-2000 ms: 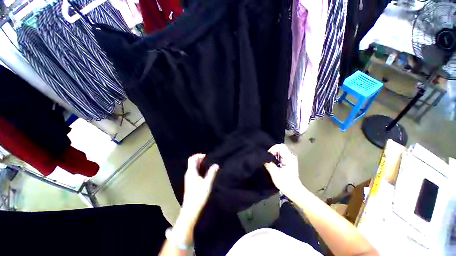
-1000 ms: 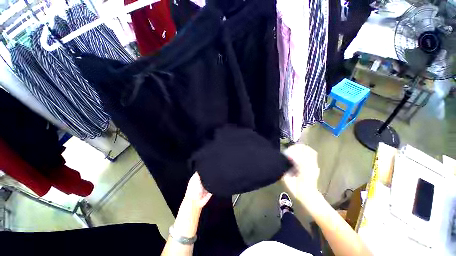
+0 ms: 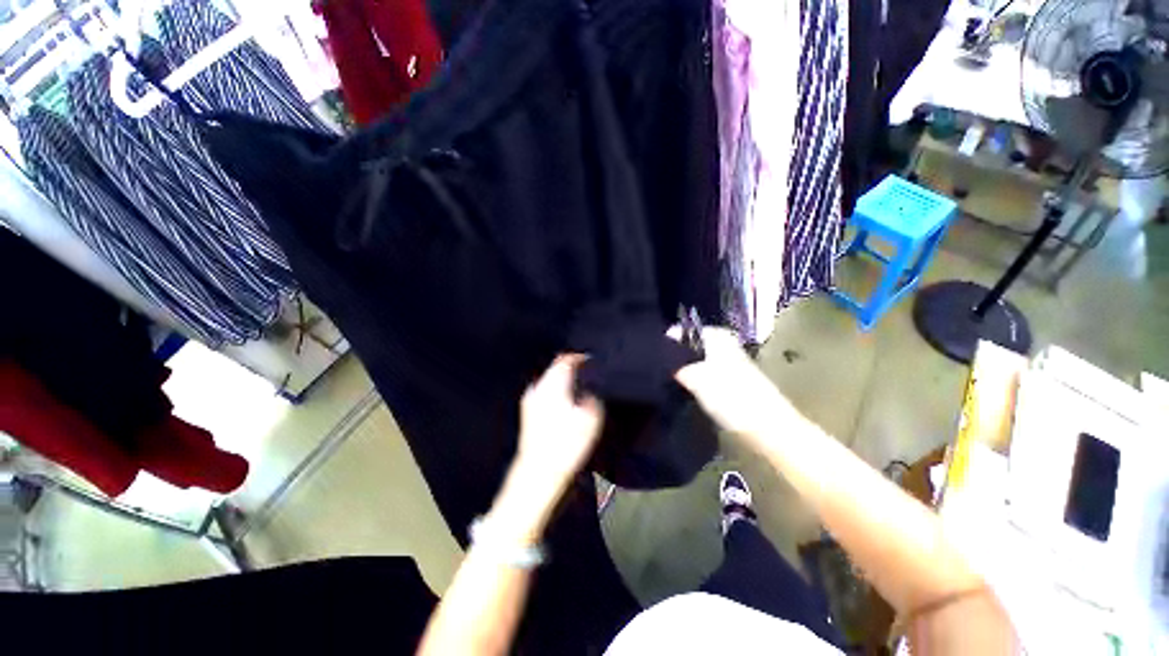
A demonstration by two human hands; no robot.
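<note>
Black trousers (image 3: pixel 423 295) hang from a white hanger (image 3: pixel 212 58) at the upper left, with a drawstring bow (image 3: pixel 413 192) at the waistband. One leg is raised and its hem (image 3: pixel 660 442) is bunched between my hands. My left hand (image 3: pixel 560 417) grips the cloth at the hem's left side. My right hand (image 3: pixel 721 374) grips its right side. Small thin snips (image 3: pixel 691 323) show past the right fingers, blurred. The fingertips are partly hidden by the cloth.
Striped garments (image 3: pixel 154 180) hang at left, pink and striped ones (image 3: pixel 814 154) at right. A blue stool (image 3: pixel 903 212), a black standing fan (image 3: pixel 1110 80) and a carton with white packages and a dark phone-like thing (image 3: pixel 1092 487) are at right. Dark and red garments (image 3: pixel 77 423) hang at left.
My hands have moved closer together and slightly up. The hem, spread wide a second ago, is now bunched and folded down. Snips now show at my right hand.
</note>
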